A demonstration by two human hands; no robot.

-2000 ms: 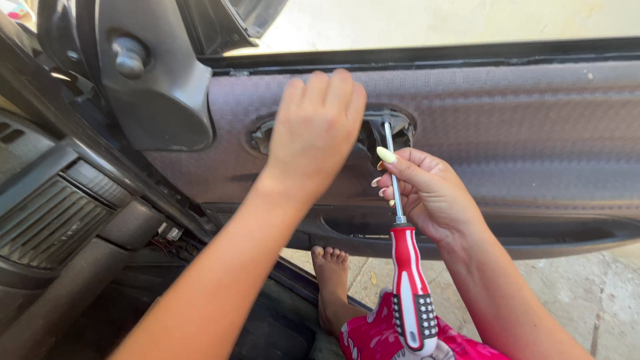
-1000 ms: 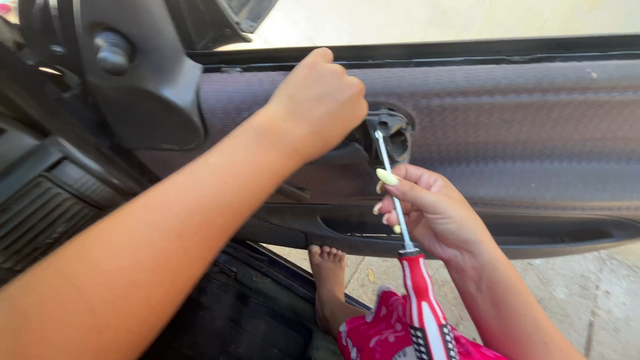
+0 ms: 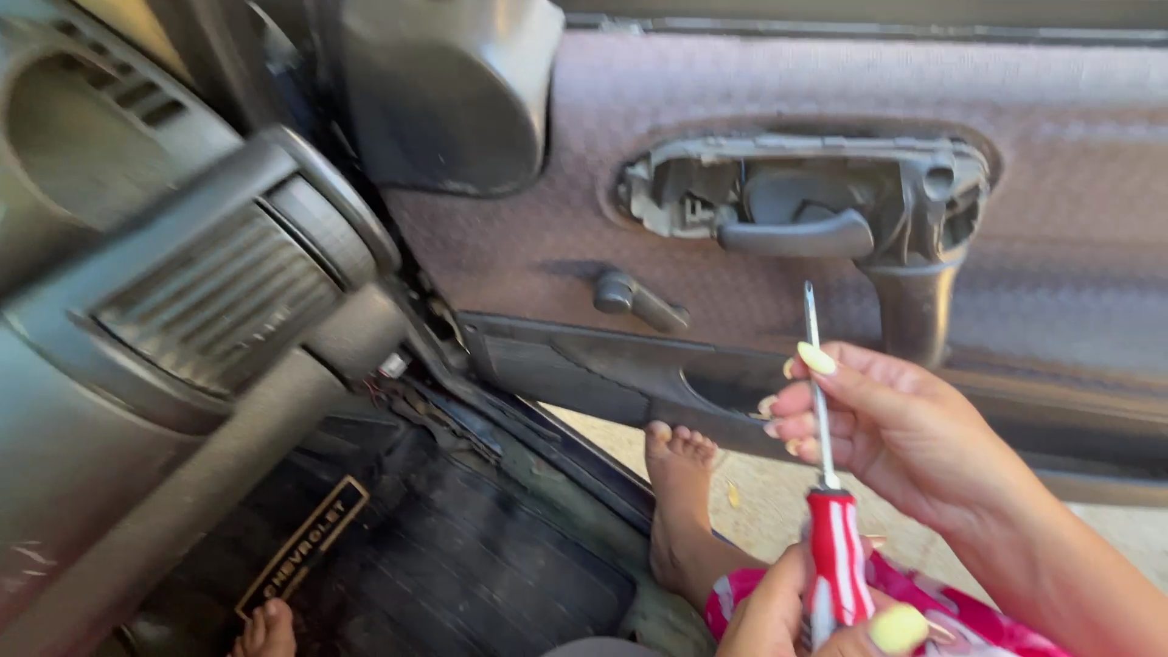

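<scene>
A screwdriver [image 3: 835, 557] with a red, white and dark handle points up toward the car door panel [image 3: 1077, 210]. My right hand [image 3: 912, 438] pinches its metal shaft between thumb and fingers. Low in the view, my left hand [image 3: 794, 607] is closed around the handle, partly cut off by the bottom edge. The screwdriver tip is apart from the door, below the interior door handle lever [image 3: 798, 235]. That lever sits in an uncovered oval recess, whose frame [image 3: 954, 214] shows a round hole at its right. Below the frame, a pull handle [image 3: 917, 310] runs downward.
A window crank [image 3: 639, 299] is on the door, above the door pocket [image 3: 584, 370]. The dashboard with its air vent [image 3: 219, 297] fills the left. One bare foot [image 3: 680, 493] rests by the sill, another [image 3: 265, 631] on the black floor mat [image 3: 438, 547].
My left hand has left the door handle area and come down to the screwdriver handle. The screwdriver tip has moved away from the recess. The view has shifted toward the dashboard.
</scene>
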